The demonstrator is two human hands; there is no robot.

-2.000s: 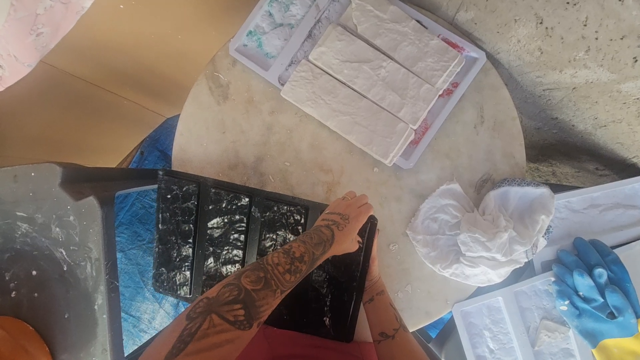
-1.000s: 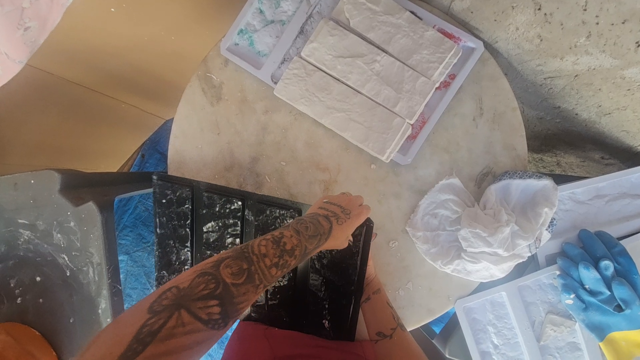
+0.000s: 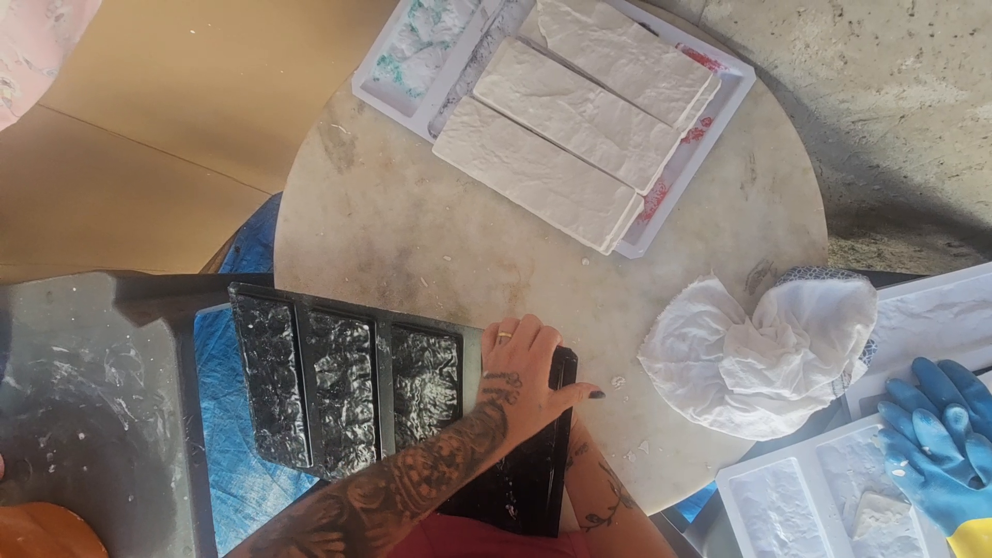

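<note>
A black plastic mould with several rough-textured rectangular cavities (image 3: pixel 341 387) is tilted at the near side of the round table. My left hand (image 3: pixel 521 372) holds its upper edge near the right end, the fingers bent over the rim and the thumb spread past the right side. Behind that right end is my right hand, hidden by the mould; only its wrist and tattooed forearm (image 3: pixel 604 488) show. Three off-white cast slabs with stone texture (image 3: pixel 542 170) lie side by side across a white plastic mould (image 3: pixel 659 221), farther back on the table.
A crumpled white cloth (image 3: pixel 759 356) lies at the table's right edge. Blue and yellow rubber gloves (image 3: pixel 938 434) rest on a white mould (image 3: pixel 732 480) at lower right. A grey tub with white residue (image 3: pixel 93 372) stands at left, beside a blue tarp (image 3: pixel 256 480). The round table (image 3: pixel 356 209) has small crumbs.
My left thumb has come away from the other fingers and now sticks out past the mould's right edge. The slabs, cloth and gloves have stayed put.
</note>
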